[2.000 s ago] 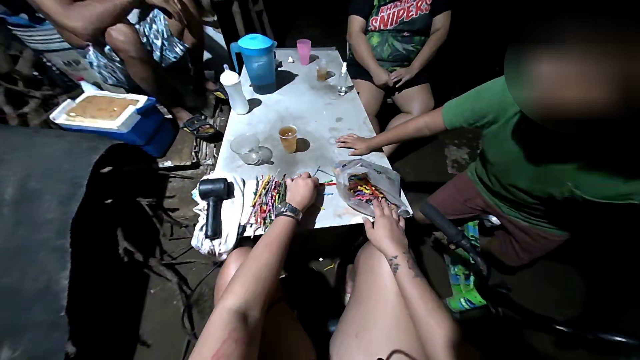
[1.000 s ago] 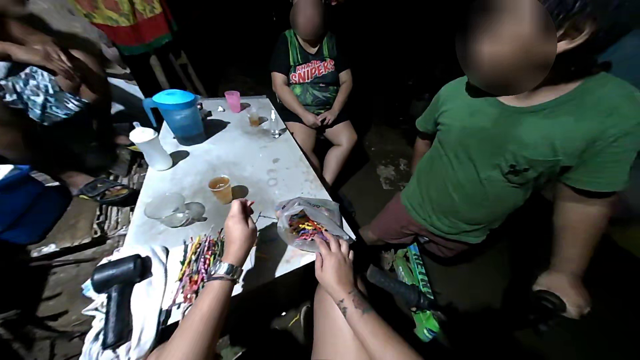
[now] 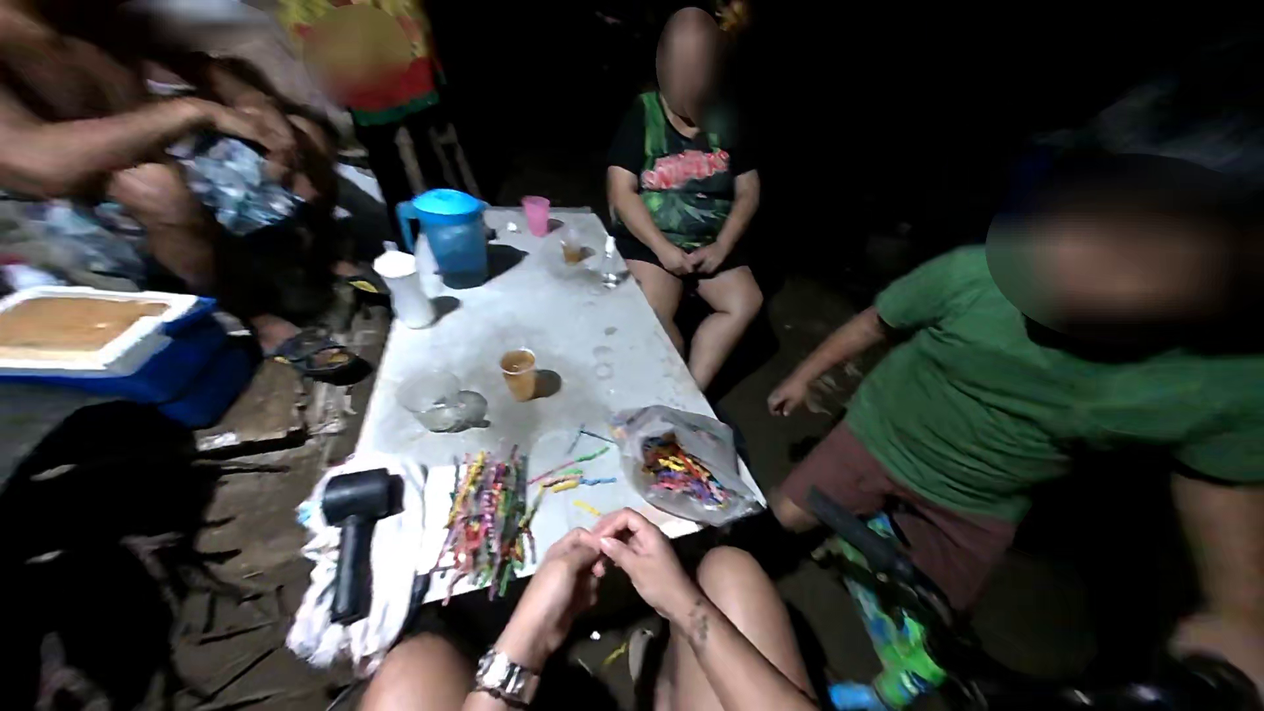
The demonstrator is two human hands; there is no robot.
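My left hand [image 3: 568,578], with a metal watch on the wrist, meets my right hand [image 3: 637,558] at the fingertips, just off the near edge of the white table [image 3: 632,346]. Whether anything small is pinched between them is too small to tell. A pile of thin, colourful twisted strips [image 3: 489,518] lies on the table left of my hands. Several loose twisted strips [image 3: 573,482] lie beyond my fingers. To the right, a clear plastic bag [image 3: 726,444] stands open with more colourful pieces [image 3: 681,469] inside.
A black handheld device [image 3: 354,538] rests on white cloth [image 3: 400,563] at the near left corner. Farther off stand a plastic cup with brown drink [image 3: 518,375], a clear bowl [image 3: 430,400], a white bottle [image 3: 405,291] and a blue-lidded pitcher [image 3: 459,242]. People sit around; handlebars [image 3: 879,548] are at right.
My left hand has come off the table by the strips, and my right hand has left the bag; they now meet at the near edge. The green-shirted person's arm has moved off the table since the oldest frame.
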